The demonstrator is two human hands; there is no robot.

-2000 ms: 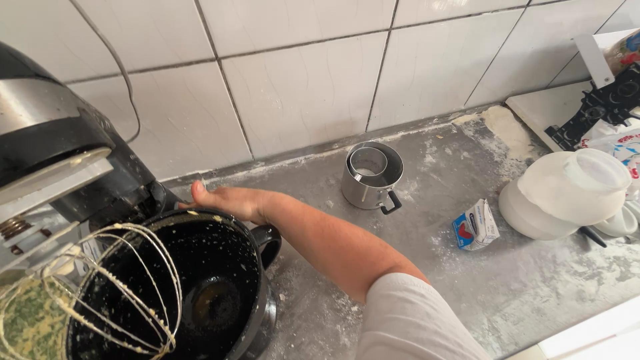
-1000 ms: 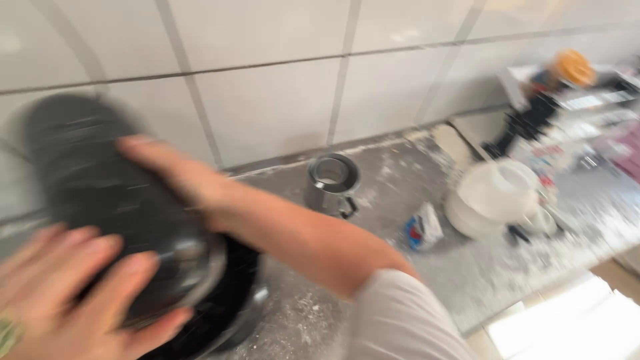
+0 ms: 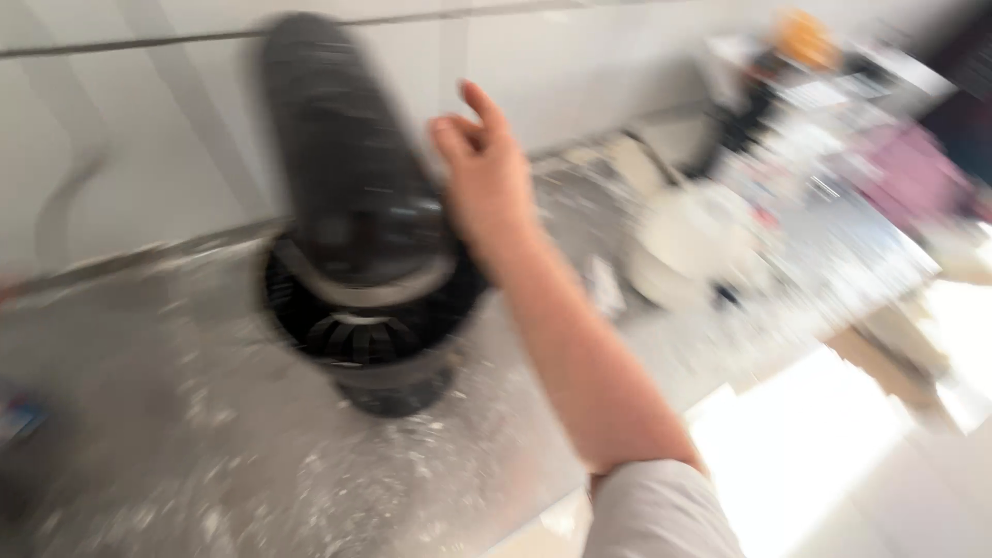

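Observation:
A stand mixer's dark head is lowered over its black bowl, and a wire whisk shows inside the bowl. My right hand is beside the right side of the mixer head, fingers partly spread and pointing up, with nothing seen in it. Blur hides whether it touches the mixer. My left hand is out of the frame.
The floured grey counter runs along a tiled wall. To the right are a small white packet, a whitish plastic container, a pink item and an orange object, all blurred.
The mixer head, tilted up two seconds ago, is now down over the bowl. My left hand, on the head one second ago, has left the view. The view has shifted left.

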